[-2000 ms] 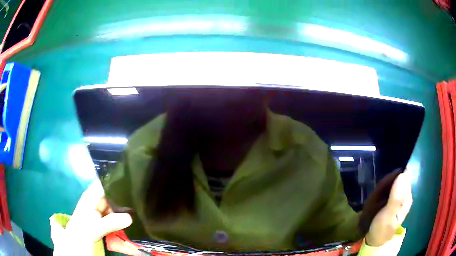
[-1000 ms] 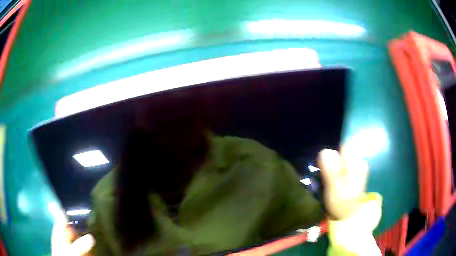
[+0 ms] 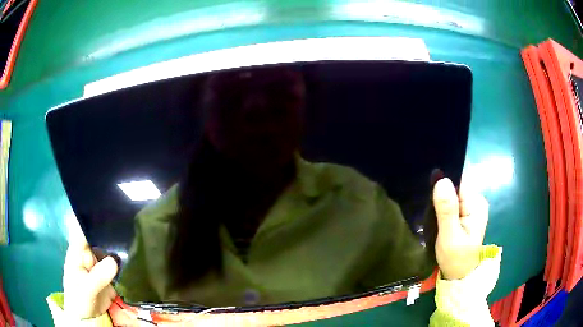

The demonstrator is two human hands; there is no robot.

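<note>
A laptop display assembly (image 3: 275, 185) faces me, its glossy black front reflecting a person in a yellow-green smock and ceiling lights. My left hand (image 3: 89, 274) grips its lower left edge, thumb on the front. My right hand (image 3: 457, 230) grips its right edge, thumb on the front; the fingers of both hands are partly hidden behind it. Thin pale wires and small pieces show along the panel's lower edge. An orange-red foam tray (image 3: 307, 314) shows below that edge, mostly hidden by the panel.
A white sheet (image 3: 256, 53) lies behind the panel's top edge on the shiny green mat (image 3: 498, 108). Stacked orange-red foam trays (image 3: 556, 166) stand at right. A yellowish-edged block (image 3: 5, 182) is cut off at far left. Another orange-red frame edge (image 3: 19, 45) shows upper left.
The view has swung to the right, so the panel sits further left and the right tray stack shows more. My right thumb now rests on the panel's front. Both hands still hold the panel.
</note>
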